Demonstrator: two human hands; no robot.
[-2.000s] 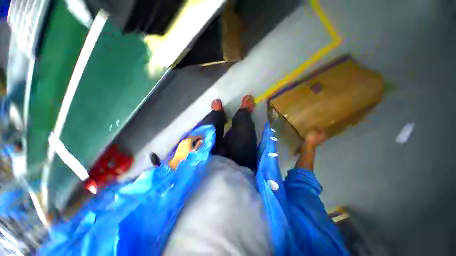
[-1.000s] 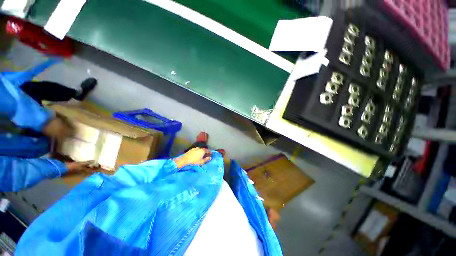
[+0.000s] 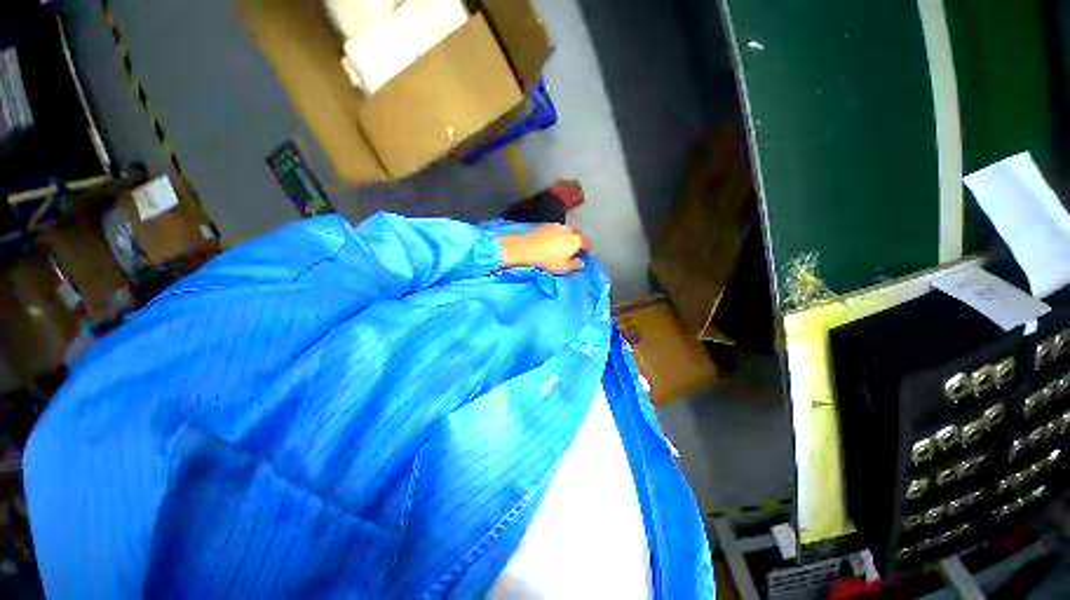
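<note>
My left hand (image 3: 546,249) is at the front edge of my blue jacket, with its fingers curled; whether it grips the cloth is unclear. My right hand is not in view. A closed brown carton (image 3: 666,358) lies on the floor beyond my jacket, partly hidden by it. An open brown carton (image 3: 444,103) with white packs (image 3: 405,45) inside stands at the top, over a blue stool (image 3: 534,111).
A green-topped bench (image 3: 845,141) is at right, with a black tray stack (image 3: 874,410) of small metal parts and paper slips (image 3: 991,295) on its yellow end. Another open brown box (image 3: 702,234) is beside the bench. Cartons on a rack (image 3: 153,229) are at left.
The view has turned, so the open carton has shifted to the top and the bench to the right. The other person's hands and my right hand have left the view. My left hand stays by the jacket edge.
</note>
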